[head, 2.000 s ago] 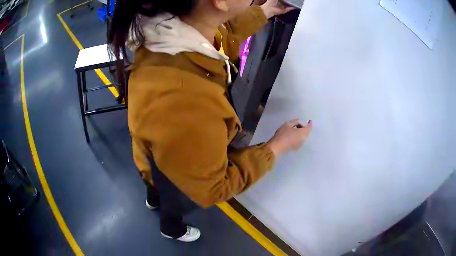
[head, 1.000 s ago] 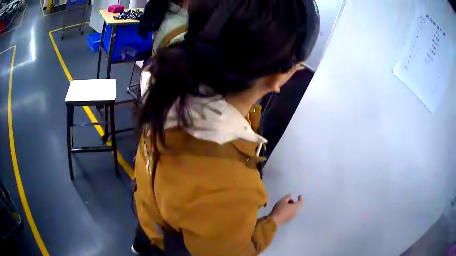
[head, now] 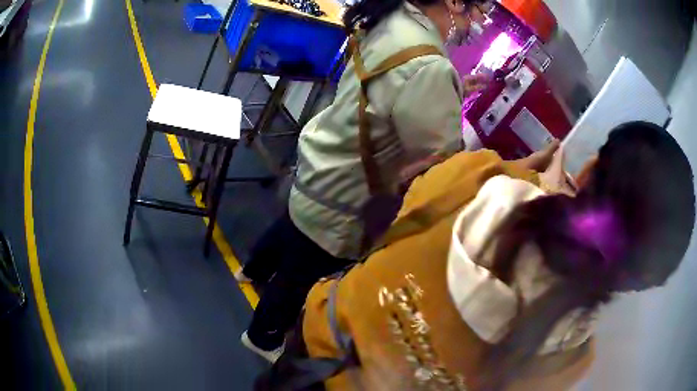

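Observation:
Neither of my hands is in view. Nearest in front of me is a person in a mustard-brown jacket [head: 382,305] with a cream hood and a dark cap, seen from behind and bent to the right. Beyond stands a second person in a pale green top [head: 336,160] with brown straps, an arm at a red machine [head: 535,118] with knobs and a pink-purple glow. A white ribbed panel [head: 615,107] stands beside the machine, near the first person's hand.
A stool with a white top [head: 196,111] and dark legs stands on the grey floor [head: 92,229] at the left. Behind it is a table with a blue bin [head: 286,42] and small dark items on top. A blue crate [head: 203,17] and yellow floor lines are farther back.
The brown-jacketed person has shifted right and lower in view. The green-topped person and the red machine have come into view. The large pale surface on the right is mostly out of view.

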